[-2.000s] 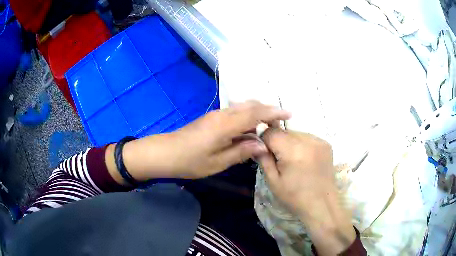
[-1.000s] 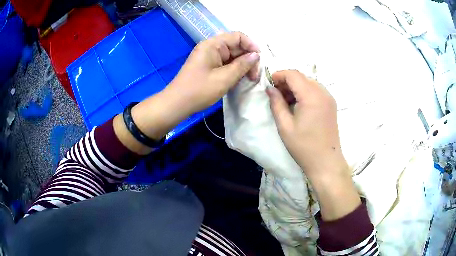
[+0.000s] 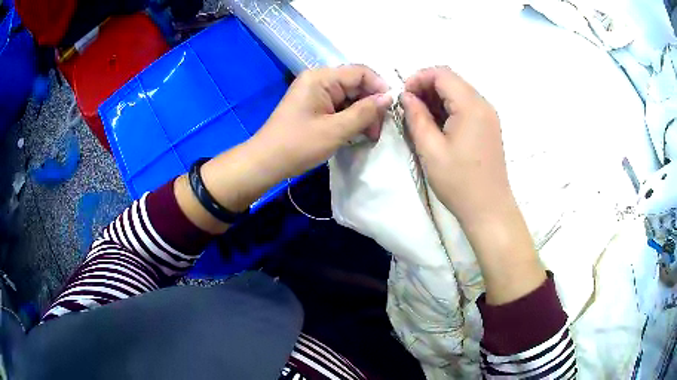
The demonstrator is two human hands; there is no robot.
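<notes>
A large cream garment (image 3: 371, 193) lies over the table and hangs down over its front edge. My left hand (image 3: 326, 111) pinches the garment's edge between thumb and fingers. My right hand (image 3: 456, 141) pinches the same edge just to the right, its fingertips close to the left ones. A seam runs down from between the hands. A thin white cord (image 3: 303, 211) hangs in a loop left of the garment. Whether a small piece or cord end is between the fingertips cannot be told.
A blue crate or bin (image 3: 193, 111) stands left of the table, with a red object (image 3: 119, 63) beyond it. A grey strip with ruler marks (image 3: 297, 37) runs along the table edge. A white machine part (image 3: 657, 193) is at the right edge.
Two seconds ago both hands met lower down around a small white piece. They moved up to the garment's edge. Since one second ago, the right hand has risen and come closer to the left.
</notes>
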